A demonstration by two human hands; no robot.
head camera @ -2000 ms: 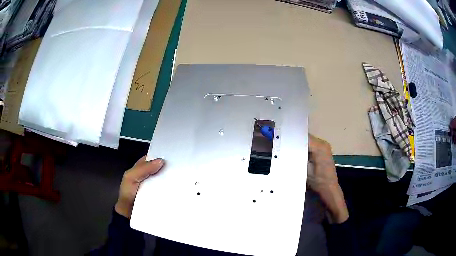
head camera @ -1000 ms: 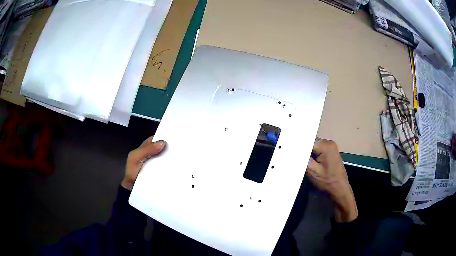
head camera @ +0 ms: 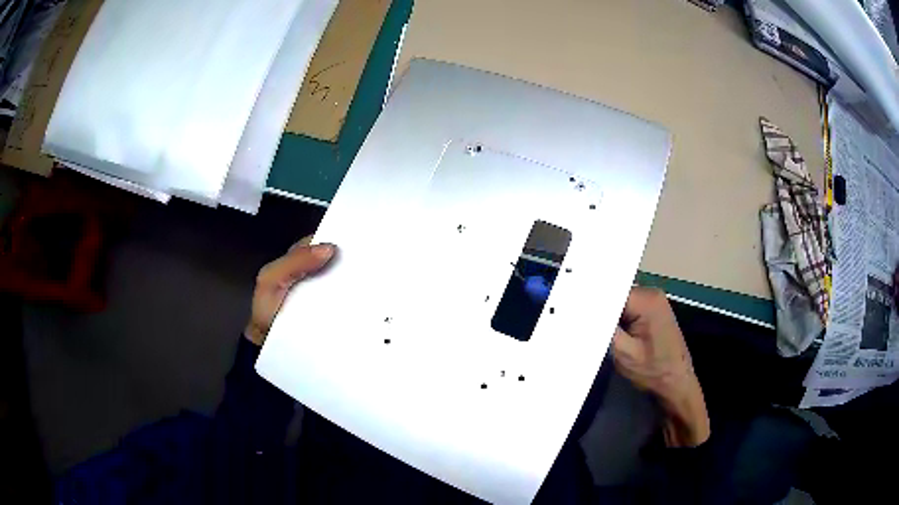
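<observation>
A silver-grey metal panel (head camera: 424,266) with a dark rectangular cutout, small holes and a thin groove line is held up, tilted, over the front edge of the bench. My left hand (head camera: 281,286) grips its left edge with the thumb on the face; the other fingers are behind it. My right hand (head camera: 656,350) is at its right edge, fingers curled and partly hidden by the panel. A small blue object (head camera: 536,286) shows through the cutout; I cannot tell what it is.
Tan cardboard (head camera: 729,197) covers the green bench. White sheets (head camera: 168,99) are stacked at left on brown cardboard (head camera: 330,74). A checked cloth (head camera: 796,227) lies at right, beside a yellow strip, a small black object (head camera: 839,189) and newspaper (head camera: 867,256). A red stool (head camera: 59,256) stands lower left.
The panel has turned clockwise and shifted slightly up and right in view, still between both hands. The view of the bench has also shifted.
</observation>
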